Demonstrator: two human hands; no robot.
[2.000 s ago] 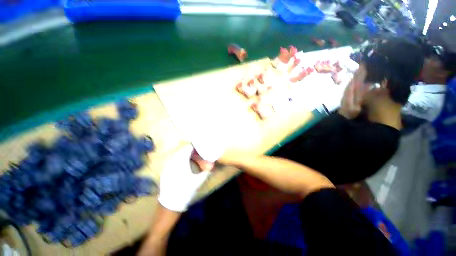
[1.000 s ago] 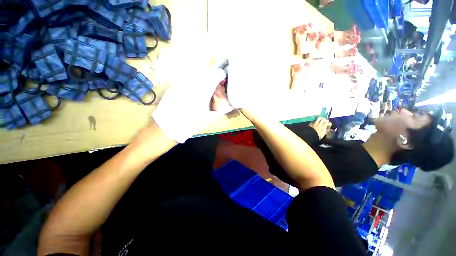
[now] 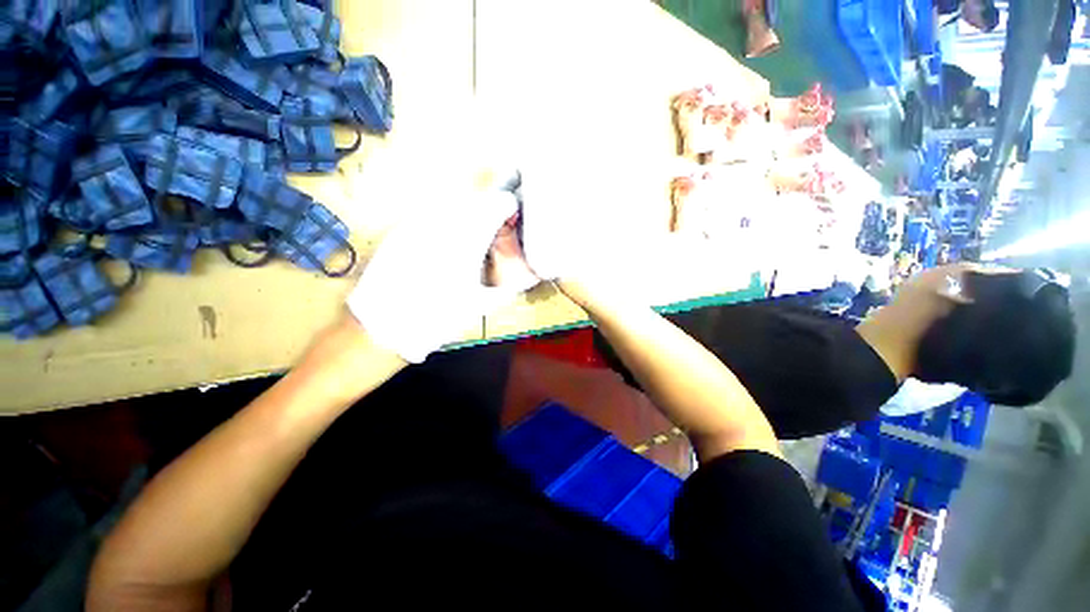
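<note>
A flesh-pink toy figure (image 3: 507, 254) shows between my two white-gloved hands, mostly hidden by them. A small dark blue bit sticks out at its top. My left hand (image 3: 436, 245) is on its left side and closed around it. My right hand (image 3: 552, 239) is against its other side; the glove is washed out by glare, so its fingers are hard to see. A large pile of blue plaid pieces (image 3: 191, 161) with black loops lies on the tan worktop (image 3: 144, 341) at the left.
Rows of pale figures with red tops (image 3: 717, 120) stand to the right, before a seated person in black (image 3: 777, 365). The green conveyor belt (image 3: 705, 24) and a blue bin (image 3: 879, 48) lie beyond. Blue crates (image 3: 586, 466) are on the floor below the worktop edge.
The view has turned since two seconds ago and shifted slightly since one second ago. Both hands stay together on the figure. The neighbour's head has turned and the hand on the worktop edge is gone from view.
</note>
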